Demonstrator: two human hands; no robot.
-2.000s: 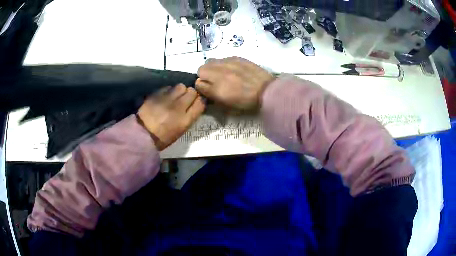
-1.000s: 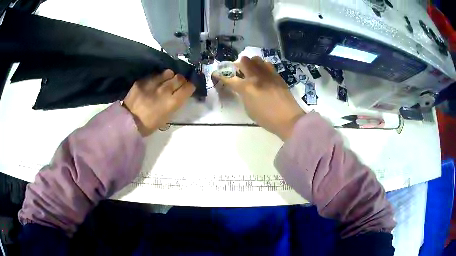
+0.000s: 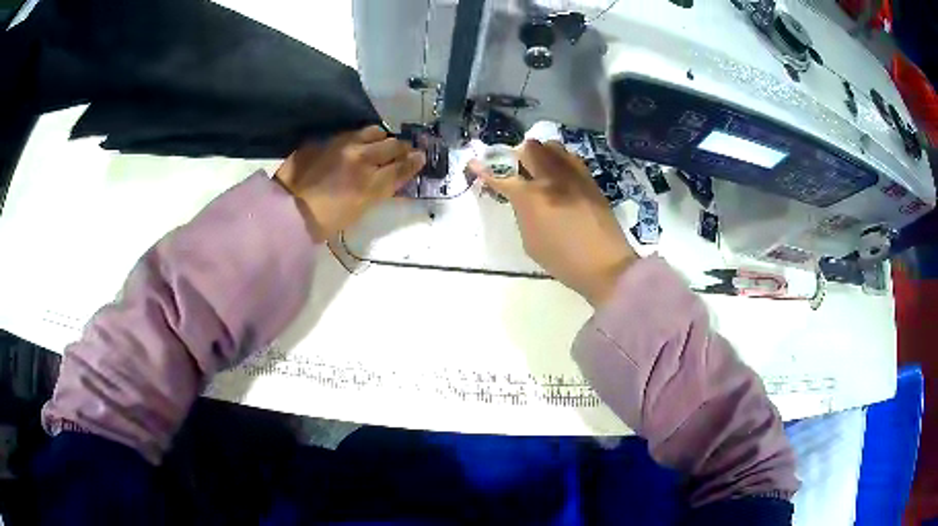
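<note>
A black fabric panel (image 3: 237, 87) stretches from the upper left to the presser foot (image 3: 449, 128) of the white sewing machine (image 3: 576, 92). My left hand (image 3: 350, 180) holds the panel's narrow end, its fingertips just left of the foot. My right hand (image 3: 564, 205) is right of the foot, with thumb and fingers around a small pale round part (image 3: 501, 164). Whether it grips anything is unclear. The needle point and the stitched edge are too small and covered to make out.
Several small black and white labels (image 3: 648, 219) lie under the machine head, right of my right hand. Red-handled snips (image 3: 759, 283) lie farther right. The control panel (image 3: 741, 147) has a lit screen. The table ruler (image 3: 463, 387) runs along the front; a blue bin (image 3: 893, 442) stands at lower right.
Both hands have moved from the front of the table up to the machine with the panel's end. They were first together on the cloth; my right hand is now apart, by the round part.
</note>
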